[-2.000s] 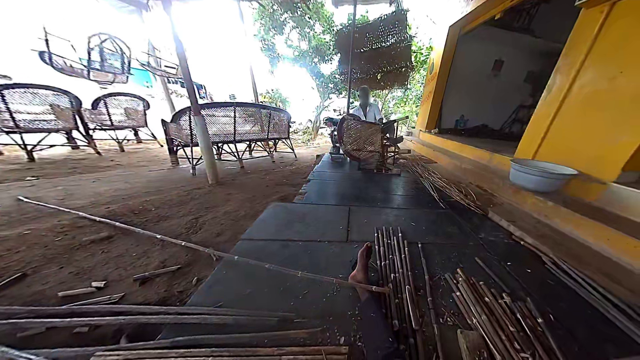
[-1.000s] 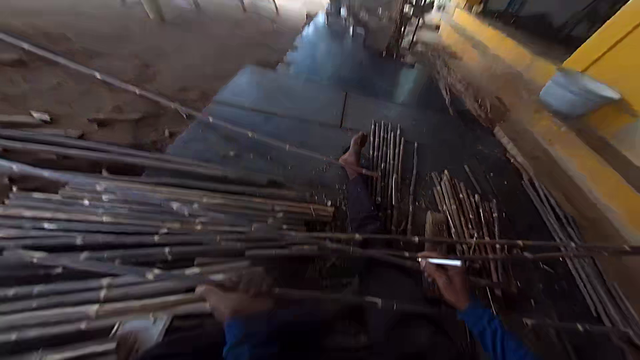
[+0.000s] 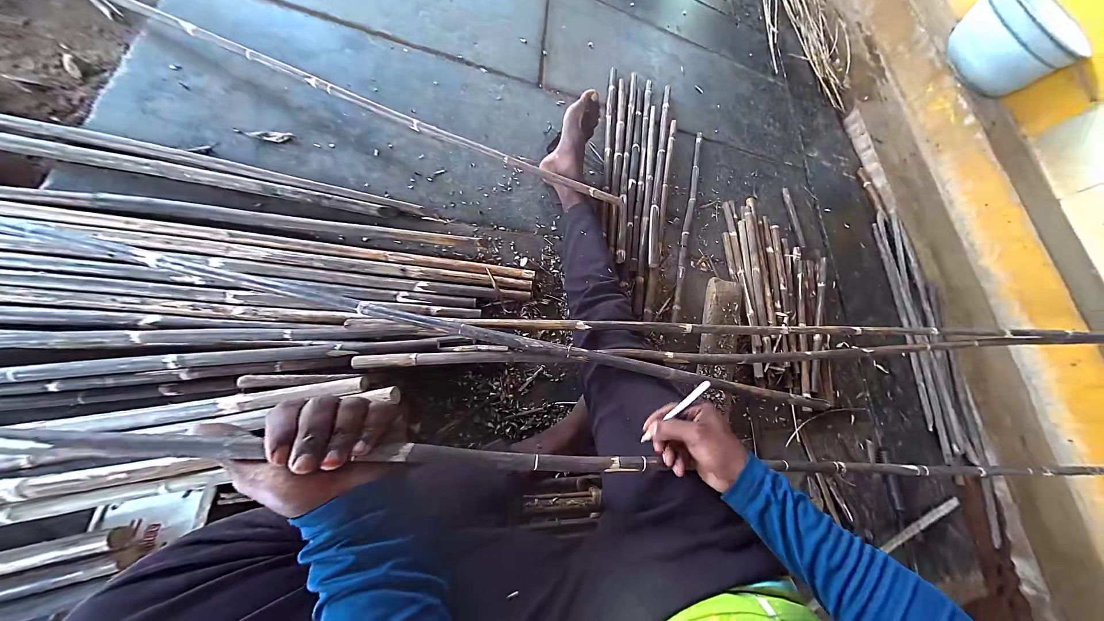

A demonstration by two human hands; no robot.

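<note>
My left hand [image 3: 323, 448] is closed around a long cane pole [image 3: 509, 458] that lies across my lap. Between the thumb and fingers of my right hand [image 3: 694, 440] is a slim white stick-shaped tool [image 3: 677, 411], perhaps a marker or chalk; the hand rests at the same pole. Just beyond, several long poles [image 3: 819, 330] cross over my outstretched leg. One thin cane [image 3: 379, 108] runs from the upper left to my bare foot. Short cut canes [image 3: 640, 172] lie beside that foot, and another bundle of short pieces [image 3: 776, 293] is farther right.
Long poles [image 3: 216, 241] are heaped at the left. A wooden block [image 3: 720, 315] stands near the short canes. At the right are a raised ledge with a yellow band [image 3: 992, 216] and a light blue tub [image 3: 1013, 43]. Shavings litter the dark slab floor [image 3: 431, 52].
The view has tilted down since two seconds ago. Compared with one second ago, my left hand is now plainly closed on the pole, and the white tool in my right hand points differently.
</note>
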